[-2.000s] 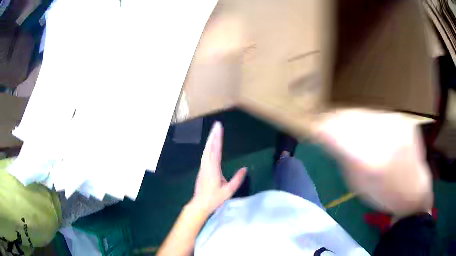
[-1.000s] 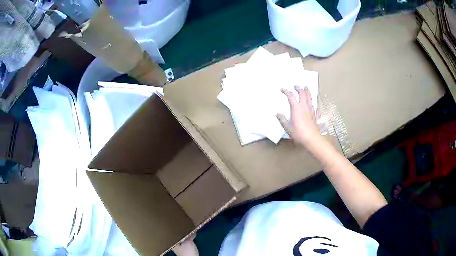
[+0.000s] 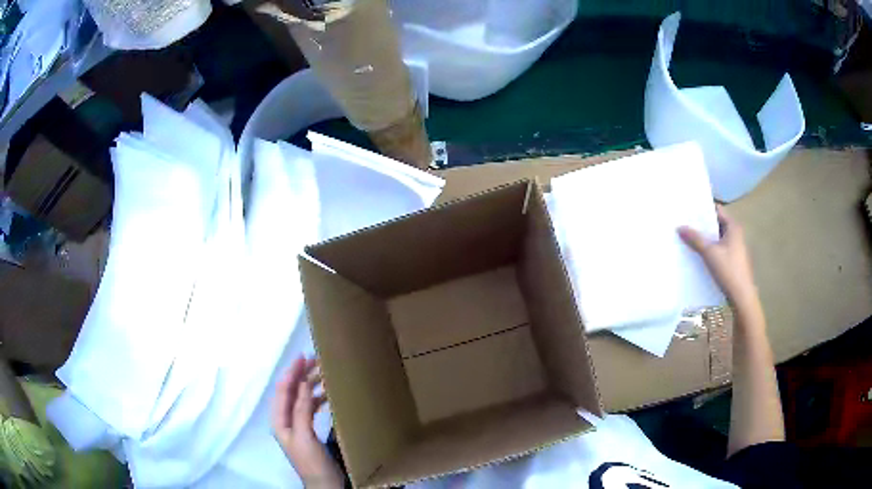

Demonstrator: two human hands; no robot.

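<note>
An open, empty cardboard box point(image 3: 459, 325) stands in front of me in the middle of the view, with a seam across its bottom. My left hand point(image 3: 304, 415) is at the box's left side, fingers apart, over the edge of the foam strips. To the right of the box lies a stack of white foam squares point(image 3: 631, 239). My right hand point(image 3: 722, 253) grips the right edge of the top foam square, thumb on top and fingers partly hidden. A large heap of white foam strips point(image 3: 182, 287) lies left of the box.
Curved foam strips stand at the back right point(image 3: 727, 134) and back centre point(image 3: 488, 48) on the dark green bench point(image 3: 593, 95). A cardboard-wrapped post point(image 3: 368, 76) rises behind the heap. Flattened cardboard point(image 3: 813, 258) covers the table. A red stool point(image 3: 832, 401) is at lower right.
The view has shifted. The box now sits upright and squarer to me, beside the foam squares. My right hand has moved from the top of the stack to its right edge and taken hold of a square.
</note>
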